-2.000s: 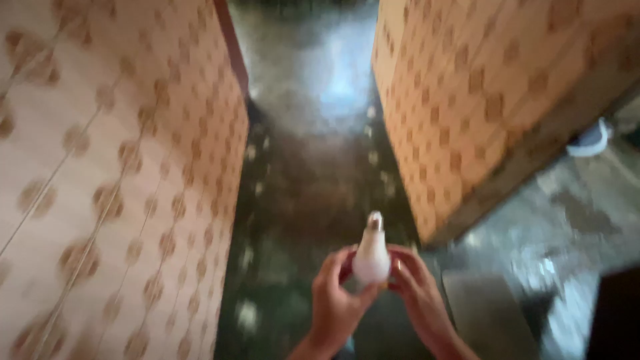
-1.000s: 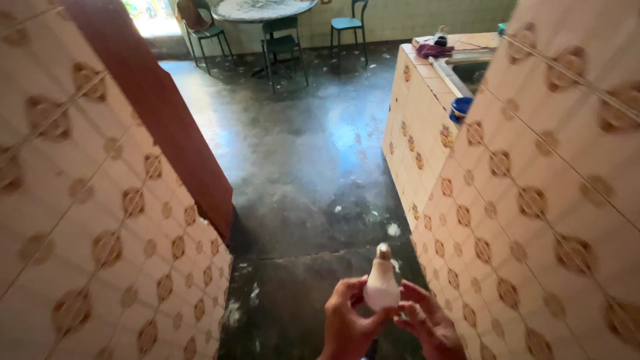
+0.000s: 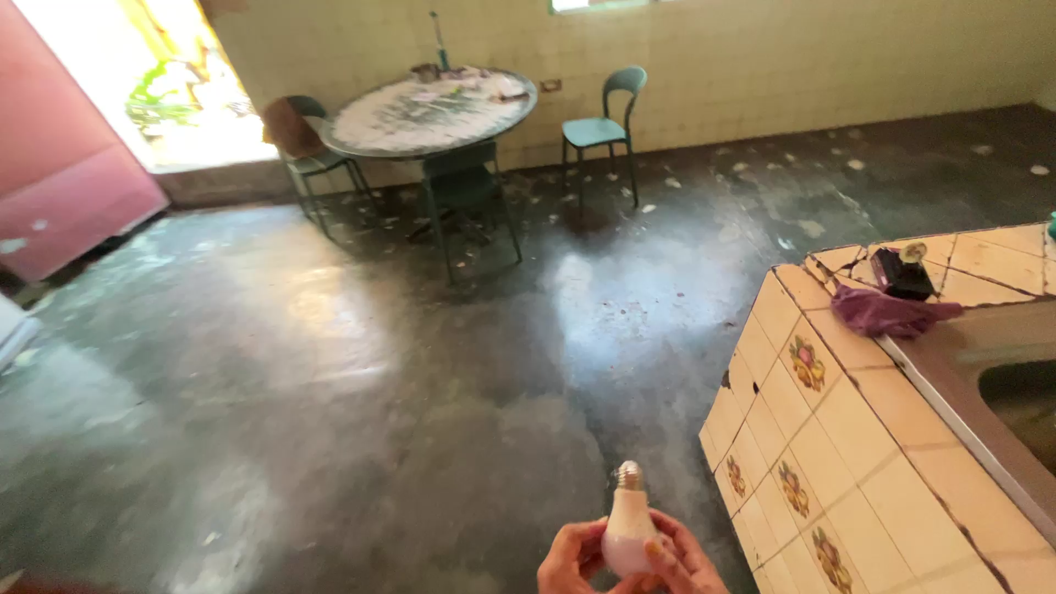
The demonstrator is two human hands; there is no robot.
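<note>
A white light bulb (image 3: 629, 528) stands upright between my two hands at the bottom of the head view, its metal screw base pointing up and away from me. My left hand (image 3: 569, 561) holds it from the left side, with the fingers curled round the bulb. From the right, my right hand (image 3: 685, 557) has its fingertips on the bulb's rounded lower part. The wrists are cut off by the frame's lower edge.
Right of my hands is a tiled counter (image 3: 833, 396) with a sink (image 3: 1023, 404), a purple cloth (image 3: 891, 313) and a black object (image 3: 903, 274). Farther off, chairs (image 3: 596, 132) surround a round table (image 3: 421, 124). An open doorway (image 3: 181, 82) lies at the back left.
The view has moved forward from between two tiled walls into the room with the table and counter. Both hands still hold the bulb.
</note>
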